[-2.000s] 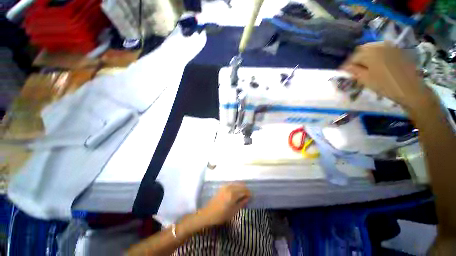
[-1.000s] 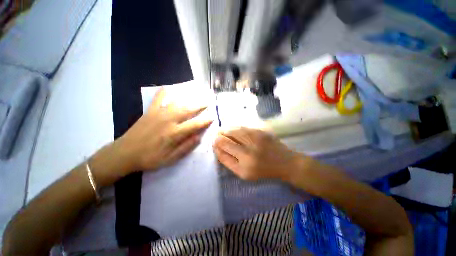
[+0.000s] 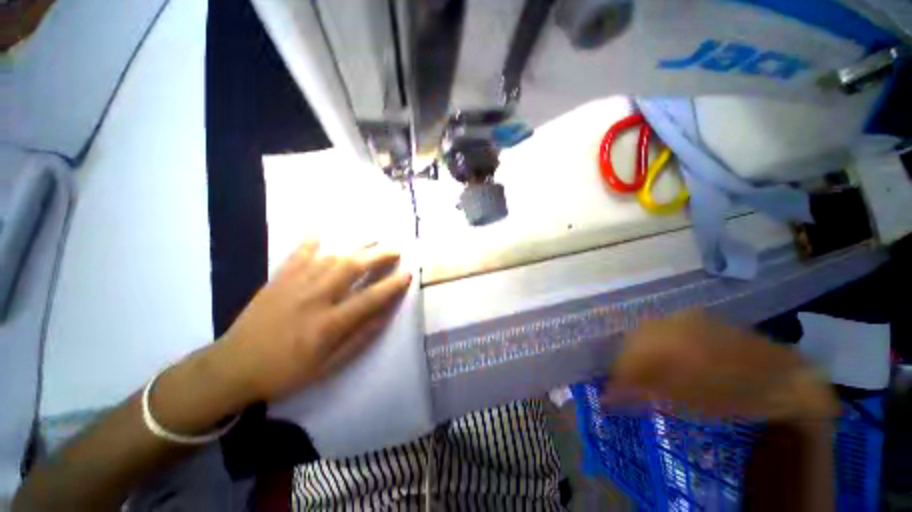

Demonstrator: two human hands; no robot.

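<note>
A white panel (image 3: 365,400) lies under the presser foot (image 3: 408,172) and hangs over the table's front edge. A dark panel (image 3: 240,120) lies under and left of it. My left hand (image 3: 315,320) rests flat on the white panel, fingertips near its right edge, just in front of the needle. My right hand (image 3: 715,370) is blurred, off the cloth, over the table's front edge at the right; its fingers are unclear. The machine head (image 3: 650,60) shows "JACK" lettering. A grey ribbed knob (image 3: 484,202) sits right of the needle.
Red and yellow scissor handles (image 3: 625,155) lie right of the needle beside a pale blue fabric strip (image 3: 715,190). A small dark block (image 3: 835,232) is at the table's right end. Pale panels (image 3: 125,200) lie at left. A blue crate (image 3: 690,455) stands below the ruler-marked edge (image 3: 540,335).
My right hand has left the cloth by the needle and moved right. My left hand stays on the white panel. The view has shifted, showing more of the machine head.
</note>
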